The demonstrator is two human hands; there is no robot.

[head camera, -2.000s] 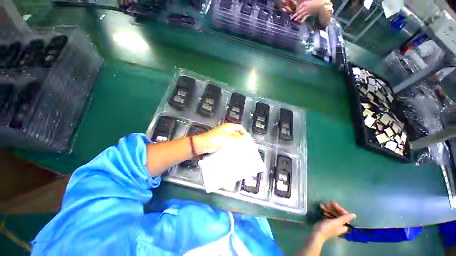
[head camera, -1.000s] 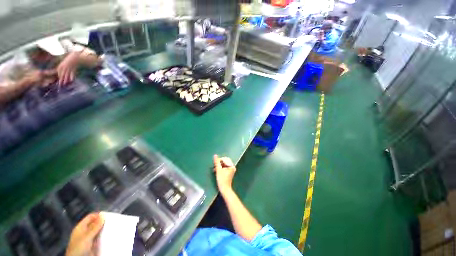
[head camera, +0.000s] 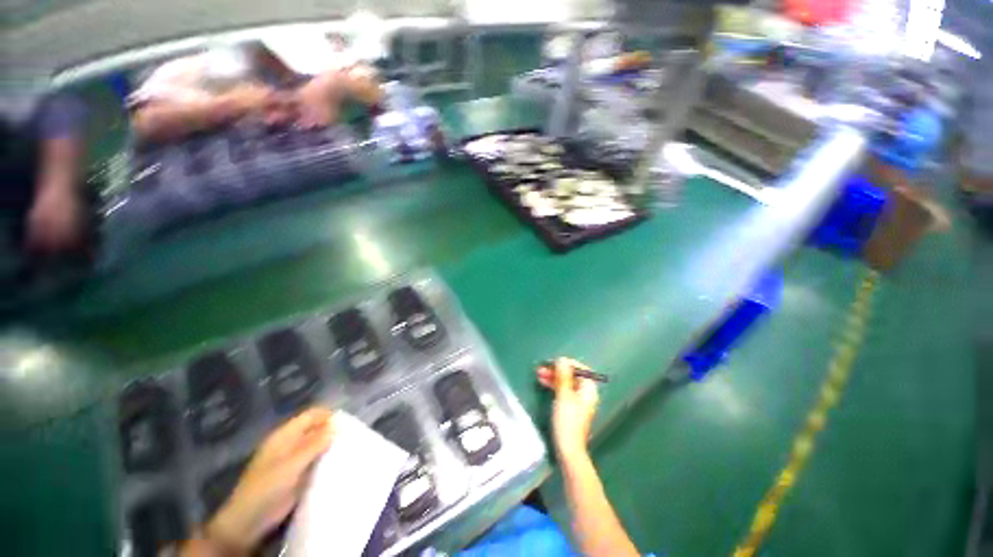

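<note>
My left hand (head camera: 278, 462) holds a white sheet (head camera: 346, 479) pinched at its upper edge, over the clear blister tray (head camera: 503, 405). The tray holds two rows of black phones (head camera: 413, 318), some with white patches; the hand and sheet hide part of the front row. My right hand (head camera: 572, 394) is just right of the tray, near the bench edge, and holds a slim dark tool, likely tweezers (head camera: 590, 374), pointing right. The picture is blurred.
A black bin (head camera: 562, 240) of loose white pieces lies further along the green bench. Across the bench, another person's hands (head camera: 316, 100) are over more trays (head camera: 234, 174). Blue stools (head camera: 732, 329), a carton (head camera: 904, 229) and yellow floor tape (head camera: 811, 430) are to the right.
The view swung right, then partly back left. My right hand was low beside the bench edge and now shows above the bench with the dark tool. My left hand still holds the sheet.
</note>
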